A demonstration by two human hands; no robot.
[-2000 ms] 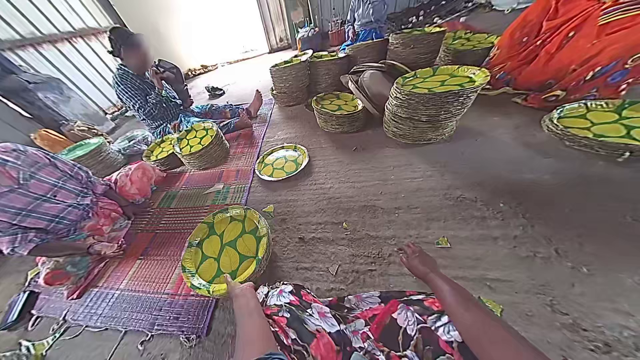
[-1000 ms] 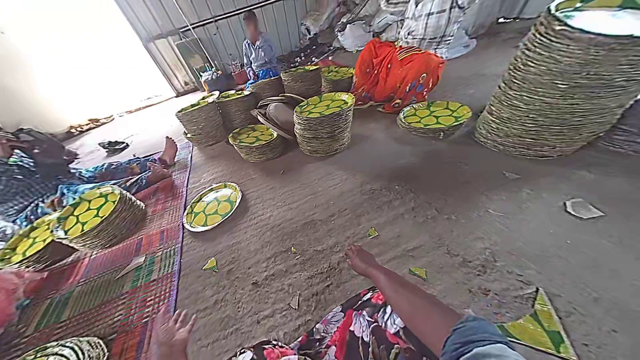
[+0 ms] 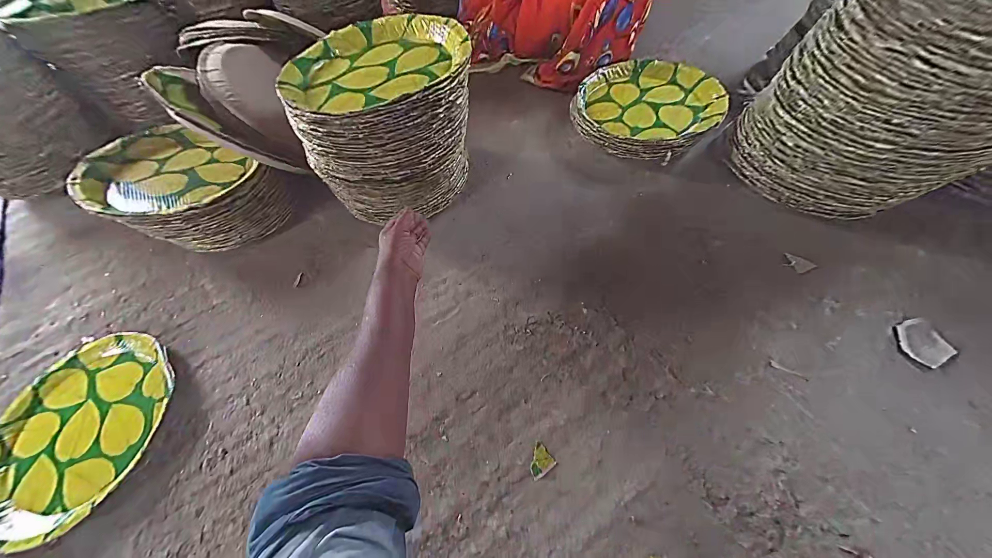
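My right hand [image 3: 404, 242] reaches forward at the foot of a tall stack of round plates [image 3: 380, 132], whose top plate bears a green and yellow leaf print. Its fingers look curled at the stack's lower edge; whether they grip it cannot be told. Left of it stands a lower plate stack [image 3: 178, 194], with brown plates [image 3: 244, 93] leaning between the two stacks. A single leaf-print plate [image 3: 81, 434] lies on the floor at the lower left. My left hand is out of view.
A short plate stack [image 3: 649, 108] stands beyond, beside orange patterned cloth [image 3: 554, 35]. A very tall, tilted stack [image 3: 868, 116] rises at the right. On the dirt floor lie a pale flat fragment [image 3: 924, 343] and a green and yellow scrap [image 3: 542, 460].
My right arm has stretched forward to the plate stack. My left hand, which held a plate two seconds ago and was bare one second ago, has left the view. The view has shifted closer to the stacks.
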